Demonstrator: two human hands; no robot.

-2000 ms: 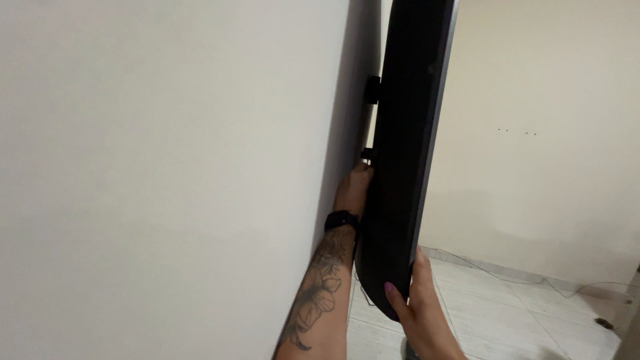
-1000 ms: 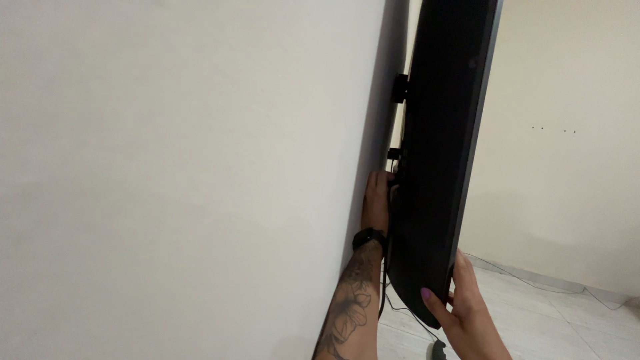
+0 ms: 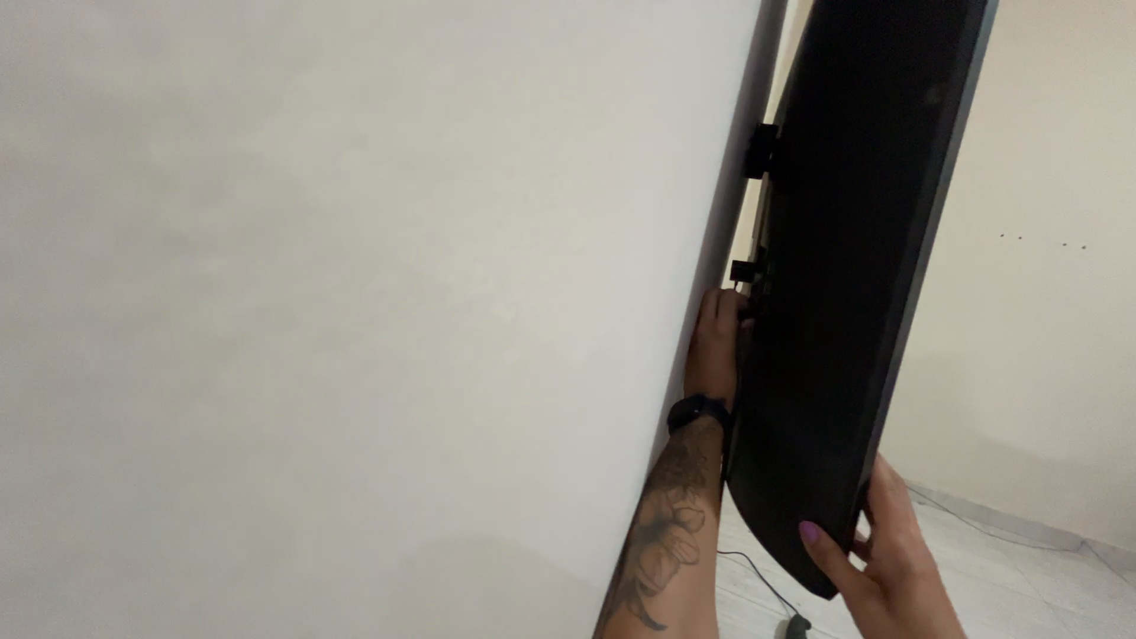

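Note:
A flat black panel [image 3: 834,293], probably a wall-mounted television seen side-on, stands out a little from the pale wall [image 3: 399,311]. My right hand [image 3: 896,550] grips its lower corner, with the thumb on the near face and the fingers behind the edge. My left hand [image 3: 717,333] reaches into the narrow gap between wall and panel; its fingertips are at the panel's back, near a small black connector [image 3: 744,271], and what they touch is hidden. A larger black bracket part [image 3: 761,151] shows higher in the gap. A black watch [image 3: 698,413] sits on my left wrist.
Below the panel, a thin black cable [image 3: 754,568] runs down to a dark object [image 3: 797,627] near the tiled floor [image 3: 1012,568]. Another cable [image 3: 985,530] lies along the foot of the far wall [image 3: 1038,355], which has several small dark holes.
The view has shifted, so panel and hands appear farther right. My right hand keeps its hold on the corner, and my left hand stays in the gap.

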